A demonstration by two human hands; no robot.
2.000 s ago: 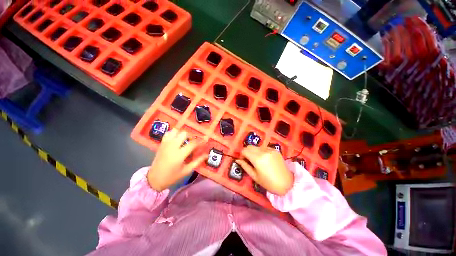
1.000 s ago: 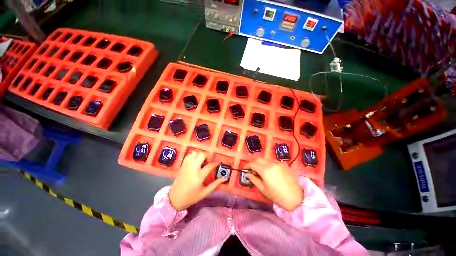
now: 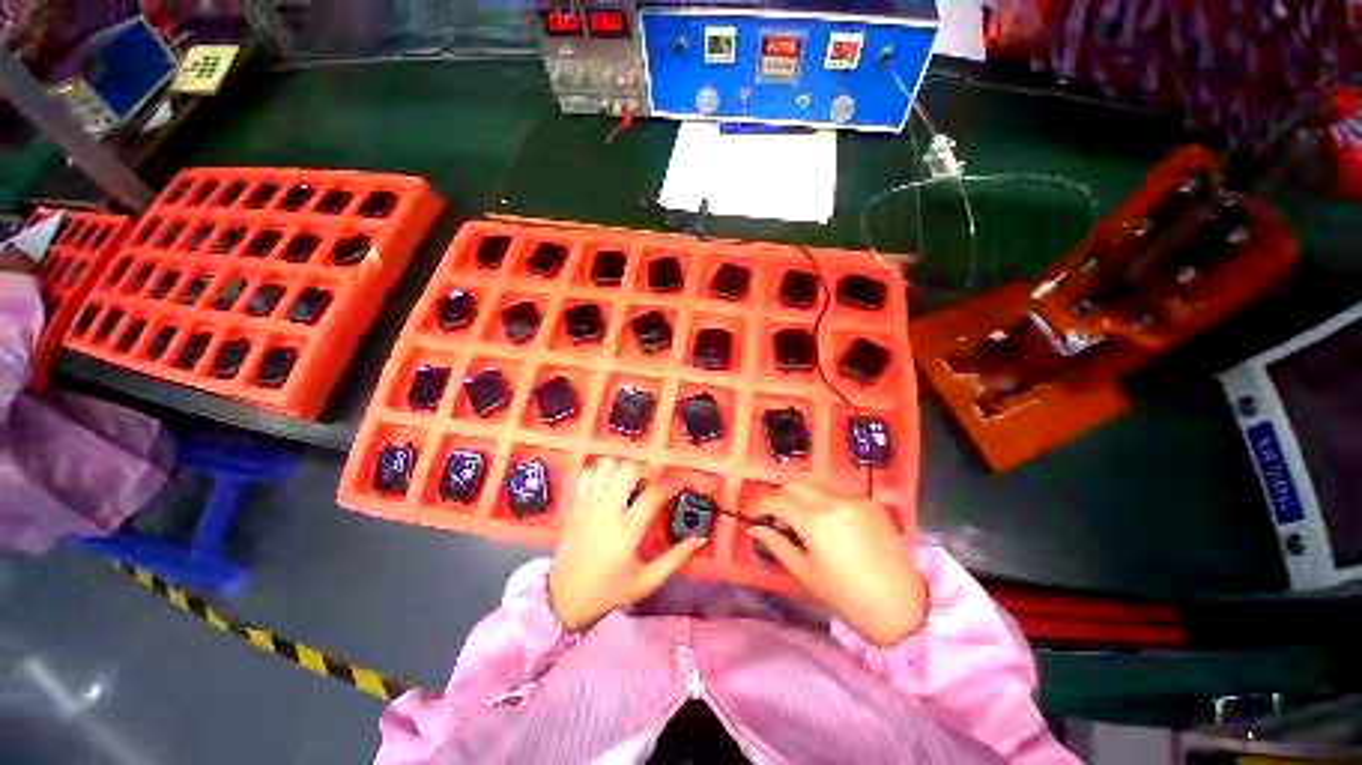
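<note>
A red-orange foam tray (image 3: 501, 359) lies in front of me, its pockets holding dark square watch units, several with lit screens. One watch unit (image 3: 692, 516) lies back side up in the front row, its round centre showing. My left hand (image 3: 605, 546) is beside it, with thumb and fingertips at its left and lower edges. My right hand (image 3: 851, 561) pinches a thin dark probe-like tool (image 3: 739, 517), its tip pointing left at the unit. A thin black lead runs up across the tray. The right fingers partly cover another unit.
Another red-orange tray (image 3: 344, 307) stands left. Behind are a blue control box (image 3: 784, 67), a grey power supply (image 3: 593, 67) and white paper (image 3: 750, 172). An orange-brown fixture (image 3: 1031, 396) and a monitor (image 3: 1270, 448) are right. A person's pink sleeve (image 3: 75, 463) shows far left.
The view has turned and levelled, so the tray sits squarer. A third lit unit now shows in the front row left of my left hand. The tool stays in my right hand.
</note>
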